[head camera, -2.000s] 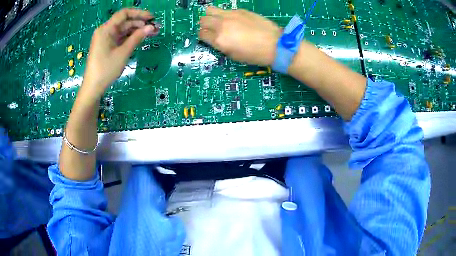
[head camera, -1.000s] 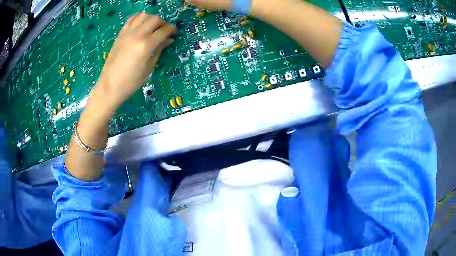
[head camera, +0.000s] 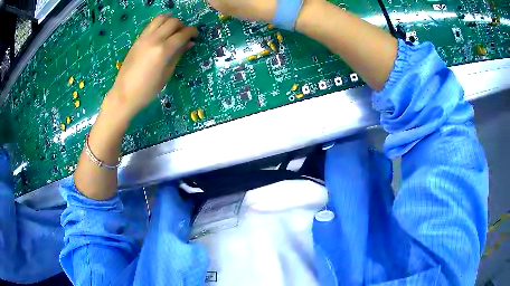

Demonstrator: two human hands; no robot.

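A large green printed circuit board (head camera: pixel 184 92) spans the bench, with white print and small soldered parts. Small yellow components (head camera: pixel 197 115) stand on it in pairs and groups. My left hand (head camera: pixel 148 67) is over the middle left of the board, fingers bent and together, pointing up and right; whether it holds a part cannot be seen. My right hand (head camera: pixel 243 8) is at the top edge, partly cut off, its fingertips out of the picture. A light blue wrist strap (head camera: pixel 288 13) is on the right wrist.
A white bench edge (head camera: pixel 251 137) runs along the board's near side. Dark bins or trays (head camera: pixel 22 33) show at the upper left. Another person's blue sleeve (head camera: pixel 28 234) is at the lower left. A dark gap crosses the board at the upper right.
The view has turned and shifted since two seconds ago. The right hand has gone to the top edge, then moved slightly back into view. The dark part seen at the left fingertips no longer shows.
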